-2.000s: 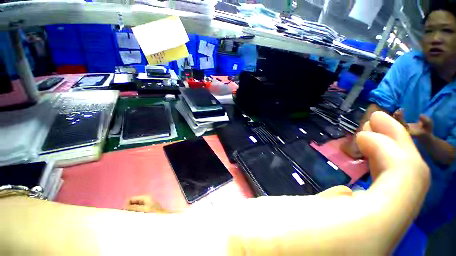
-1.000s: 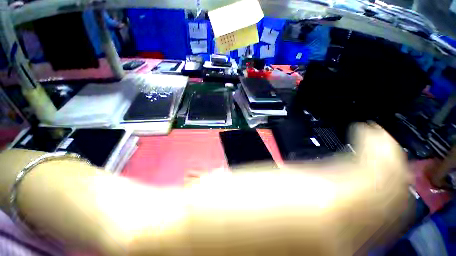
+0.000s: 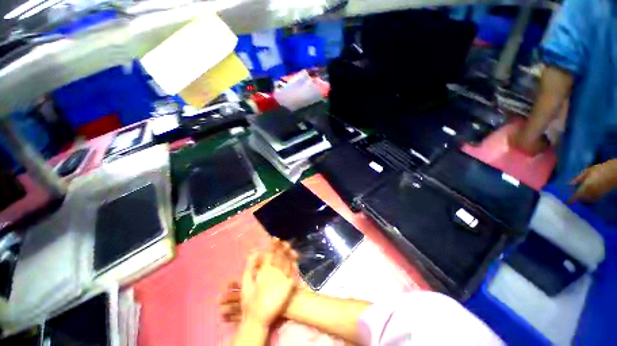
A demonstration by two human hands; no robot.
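A glossy black tablet or screen panel (image 3: pixel 308 230) lies flat on the pink mat (image 3: pixel 196 274), reflecting lamps. My left hand (image 3: pixel 270 280) and my right hand (image 3: pixel 232 302) overlap on the mat at the panel's near left edge. The left forearm comes up from the bottom edge. The right forearm, in a pale pink sleeve, comes in from the right. The left hand seems to lie on top. No object shows in either hand, but the overlap and blur hide how the fingers are set.
Dark bagged units (image 3: pixel 433 219) lie right of the panel. A blue bin (image 3: pixel 504 304) holds white sheets and a dark unit. A mixed stack (image 3: pixel 291 138), dark units on white sheets (image 3: pixel 220 179) and a padded tray (image 3: pixel 159 253) stand behind and left. A person's arm (image 3: pixel 548 101) is at right.
The large bare forearm and raised hand that crossed the view close to the camera are gone from there. My two hands are now together beside the panel. The view has turned and tilted.
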